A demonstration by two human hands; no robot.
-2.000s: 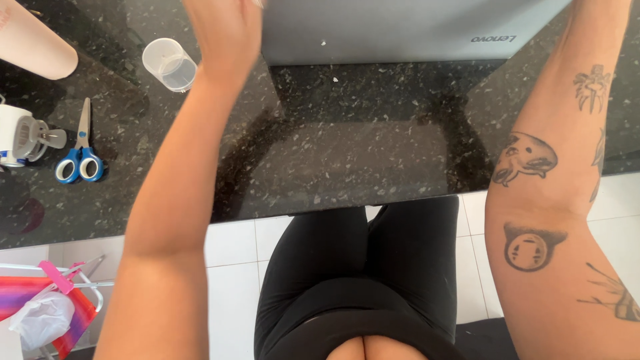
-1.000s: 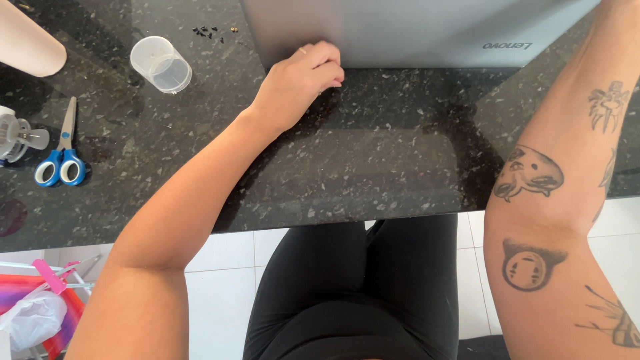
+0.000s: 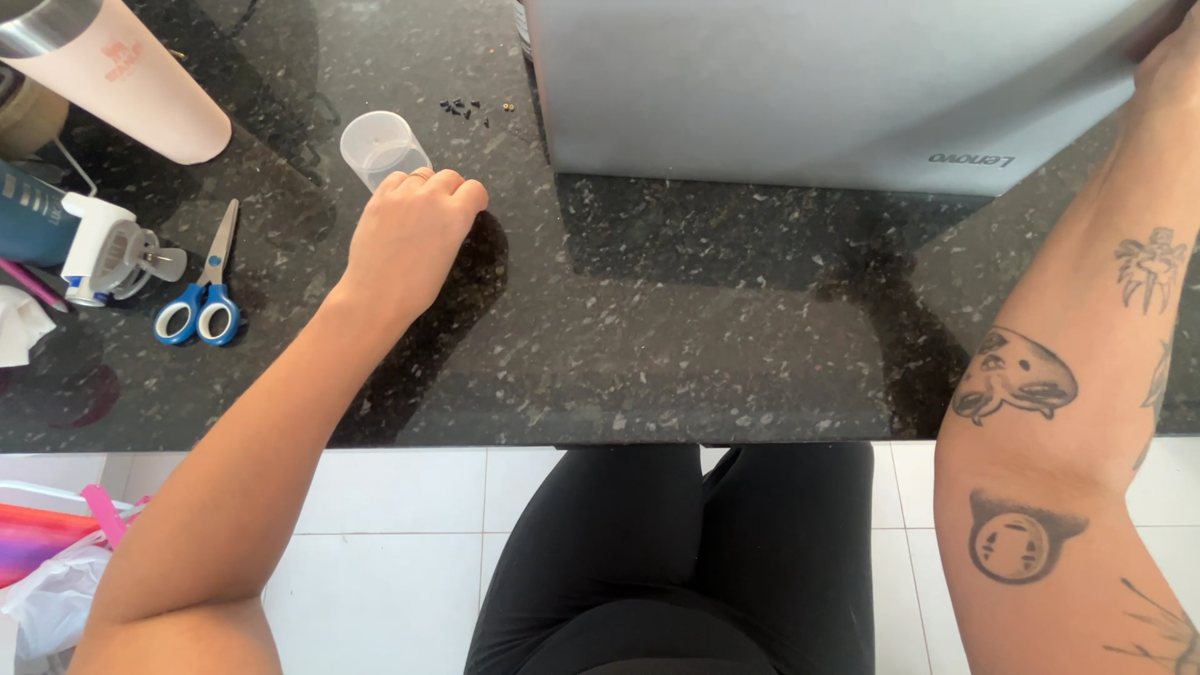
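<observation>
A grey Lenovo laptop [image 3: 806,94] stands at the top right on a dark speckled stone counter, its lid face toward me. At its right edge is my right hand [image 3: 1167,70], partly cut off by the frame; its fingers are hidden, so its grip cannot be told. My left hand [image 3: 412,239] is by the near side of a small clear plastic cup [image 3: 380,145], fingers bent and pointing away; whether they hold anything is hidden. Several tiny black screws [image 3: 457,108] lie beyond the hand, beside a few brass-coloured bits [image 3: 508,107].
Blue-handled scissors [image 3: 208,291] lie on the left of the counter [image 3: 656,375]. Around them are a pale pink tumbler [image 3: 141,84], a blue bottle [image 3: 33,220] with a white lid, a pink pencil [image 3: 33,284] and white tissue [image 3: 21,326]. The counter's front edge runs before my lap.
My left hand has left the laptop's lower left corner, where it was one second ago, and moved left to the plastic cup. My right arm stays stretched toward the laptop's right side.
</observation>
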